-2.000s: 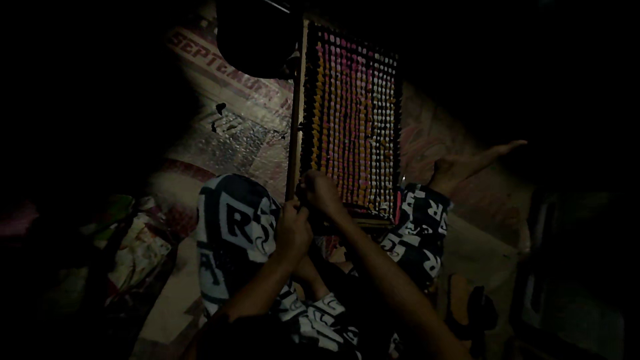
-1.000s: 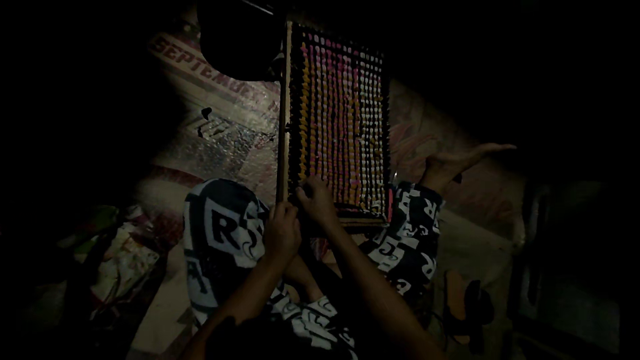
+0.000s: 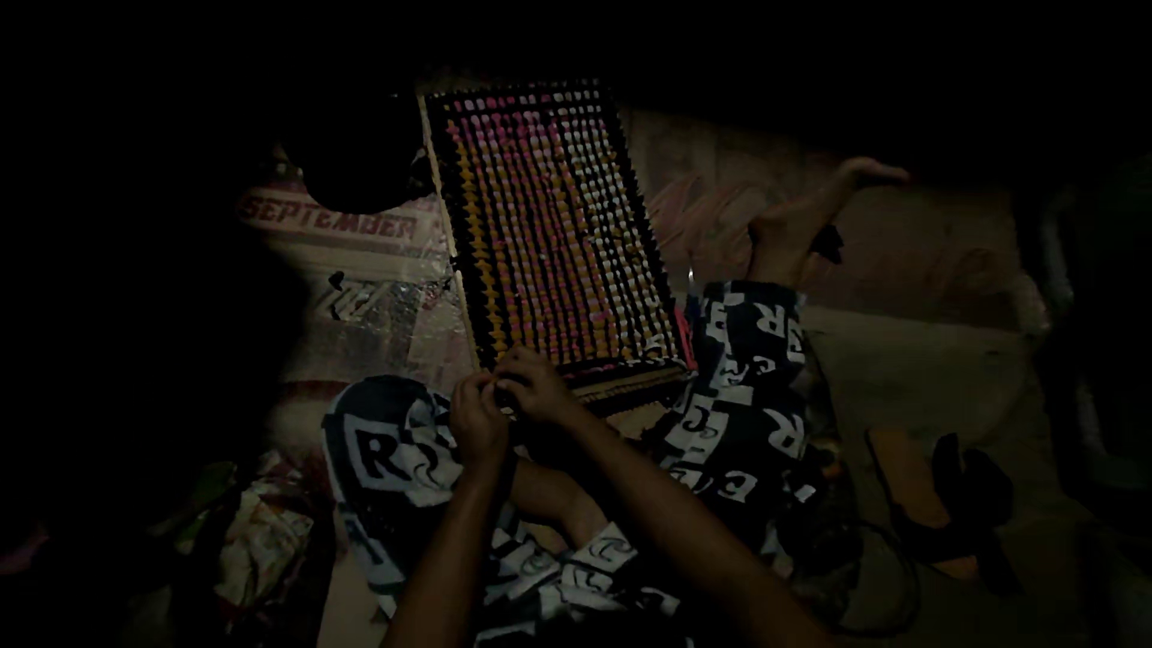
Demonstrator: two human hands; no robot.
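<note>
A rectangular wooden frame lies tilted in front of me, filled with a woven textile in black, orange, pink and white rows. At its near left corner my left hand and my right hand meet, fingers bent and fingertips almost touching. My right hand overlaps the near edge of the weave. Whether a strand is pinched between the fingers is too dark to tell. The near bar of the frame shows to the right of my hands.
My legs in patterned trousers flank the frame's near end, a bare foot at right. A printed plastic sheet covers the floor. A sandal lies at right, crumpled plastic at lower left, and a dark rounded object at upper left.
The frame now leans the other way in view, its far end further left. My hands have come closer together at its near left corner.
</note>
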